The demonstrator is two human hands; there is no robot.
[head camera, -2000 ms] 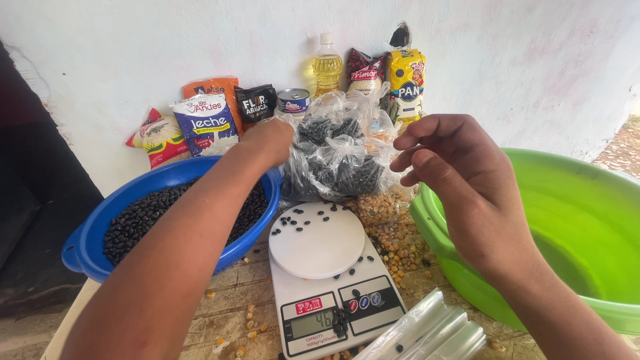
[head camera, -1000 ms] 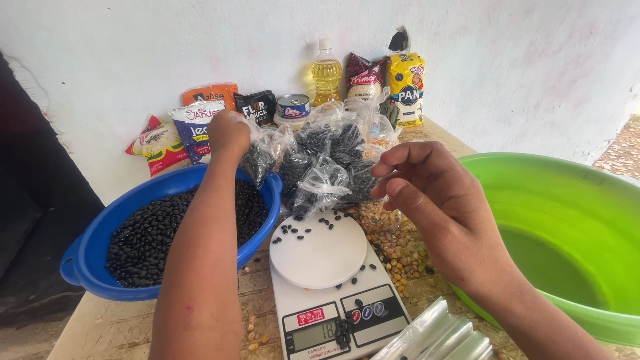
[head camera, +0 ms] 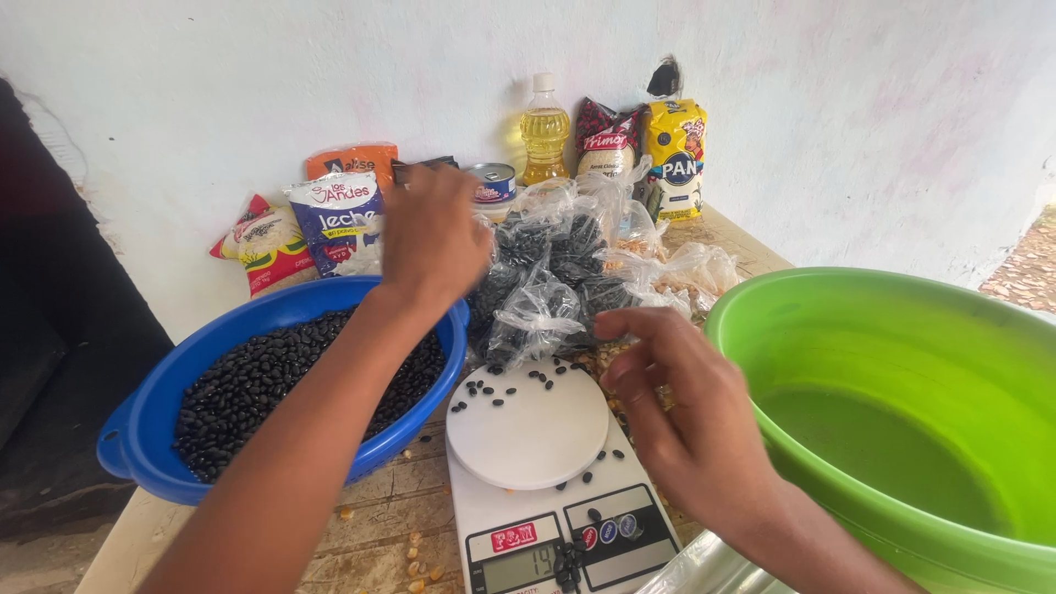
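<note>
My left hand (head camera: pixel 437 235), blurred, reaches over the blue basin (head camera: pixel 202 330) of black beans (head camera: pixel 247 388) to the left side of several tied clear plastic bags of black beans (head camera: pixel 536 318). Its fingertips are hidden, so whether it holds a bag cannot be told. My right hand (head camera: pixel 681 404) hovers over the right side of a white kitchen scale (head camera: pixel 528 425), fingers curled and apart, with nothing in them. Loose black beans lie on the scale's round plate and around its display.
A green basin (head camera: pixel 858 470) stands at the right, by clear plastic (head camera: pixel 714 569) at the lower edge. Behind the bags are an oil bottle (head camera: pixel 544 136), a yellow flour package (head camera: pixel 676 161), a can (head camera: pixel 493 183) and a milk powder pouch (head camera: pixel 338 223). Corn kernels lie on the table (head camera: pixel 388 511).
My left hand, which was over the bagged beans and then farther left with a bag of beans under it, is now at the left side of the pile. My right hand remains above the scale area.
</note>
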